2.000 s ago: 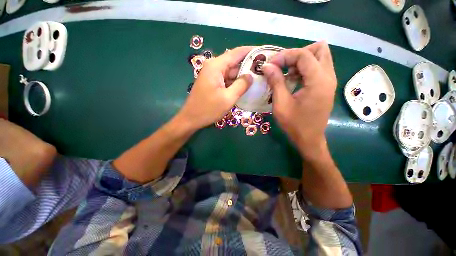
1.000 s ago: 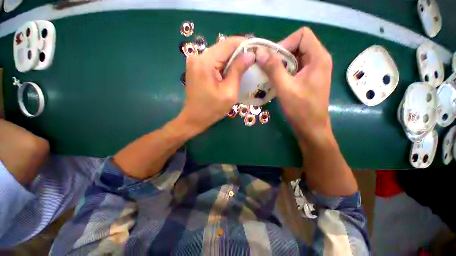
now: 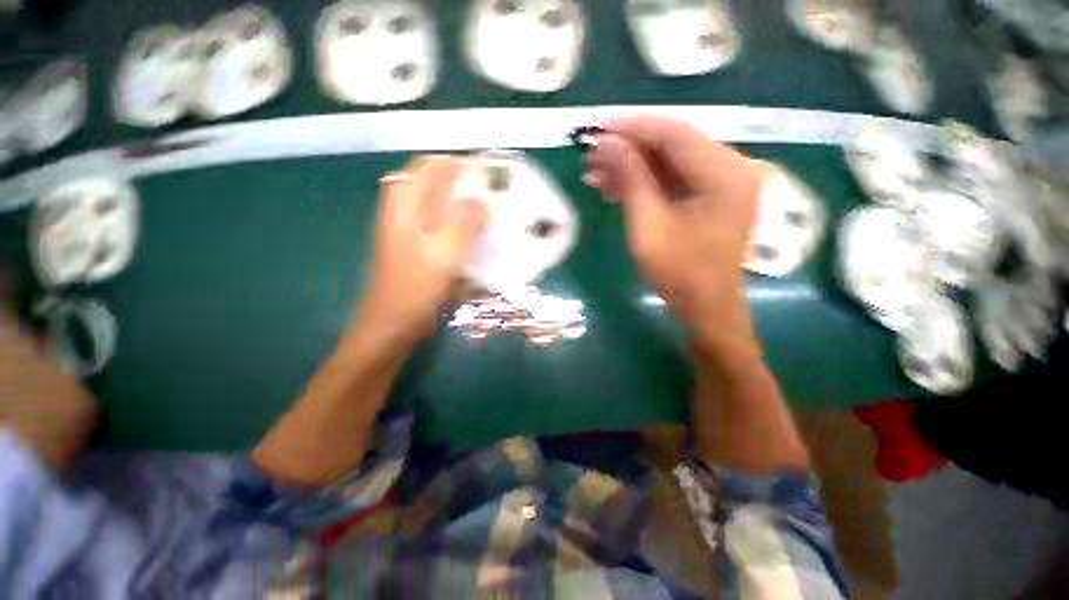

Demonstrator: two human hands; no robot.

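Note:
The frame is blurred by motion. My left hand [image 3: 416, 240] holds a white plastic housing [image 3: 525, 229] at its left edge, over the green table; dark holes show in its face. My right hand [image 3: 680, 193] is raised to the right of that housing, apart from it. A small dark part [image 3: 586, 138] shows at its thumb and fingertips, too blurred to name. A pile of copper-coloured ring inserts [image 3: 516, 316] lies just below the held housing.
Another housing [image 3: 783, 220] lies partly behind my right hand. Overlapping housings [image 3: 885, 260] lie at the right. More housings [image 3: 378, 53] stand beyond the pale strip [image 3: 469, 127]. At left are a housing [image 3: 88, 229], a pale ring [image 3: 108, 334] and a neighbour's arm [image 3: 41, 387].
My right hand has left the housing and moved up, with a small dark part at its fingertips. My left hand keeps the housing, now farther left. The view has shifted, showing more of the far row.

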